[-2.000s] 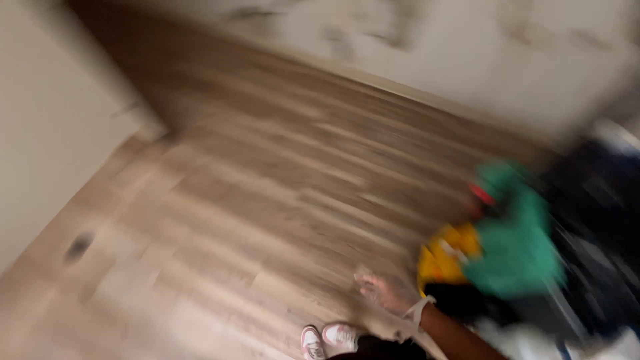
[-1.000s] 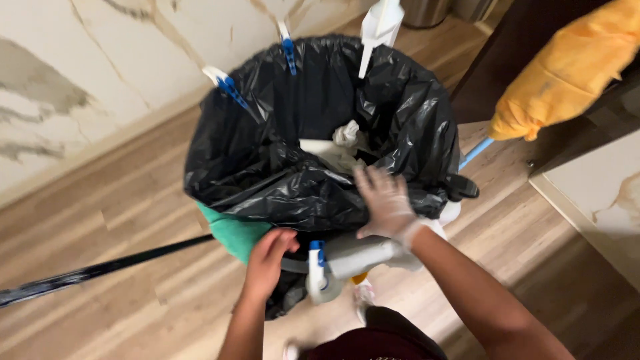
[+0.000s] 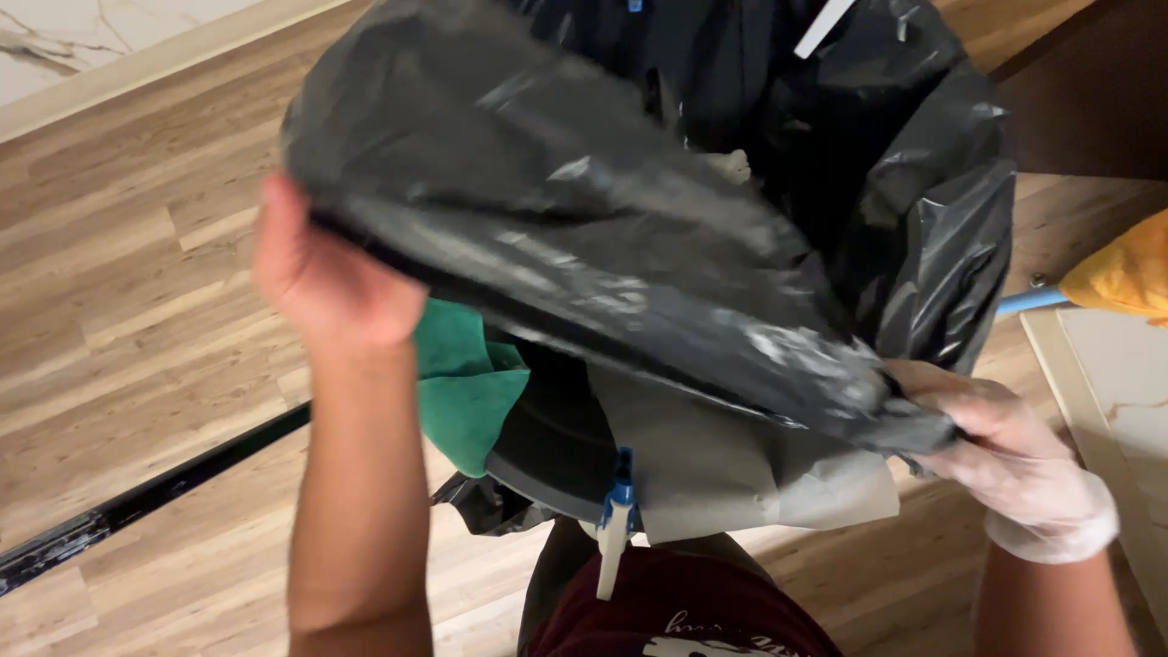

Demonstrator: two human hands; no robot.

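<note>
A black plastic trash bag [image 3: 566,210] lines a round dark bin [image 3: 557,456], its near edge lifted and stretched between my hands. My bare left hand [image 3: 338,265] grips that edge at the left, slightly blurred. At the right, my right hand [image 3: 995,438], in a thin clear glove, clutches a bunched part of the edge. Below the raised plastic, a green cloth [image 3: 470,383] and grey-white sheet material [image 3: 721,465] hang over the bin's near rim. A blue and white spray-bottle head or clip [image 3: 618,520] is at the rim between them. Pale crumpled waste [image 3: 730,166] shows inside the bag.
A dark pole [image 3: 146,488] extends from the bin toward the lower left over the wood-look floor [image 3: 119,301]. An orange cloth [image 3: 1122,265] on a blue handle [image 3: 1031,299] lies to the right. Marble-patterned wall [image 3: 82,46] borders the upper left; a dark brown panel stands upper right.
My hands have moved apart and now hold the bag's near edge up; a second ago my gloved right hand was open over it. The bin's near rim has become exposed.
</note>
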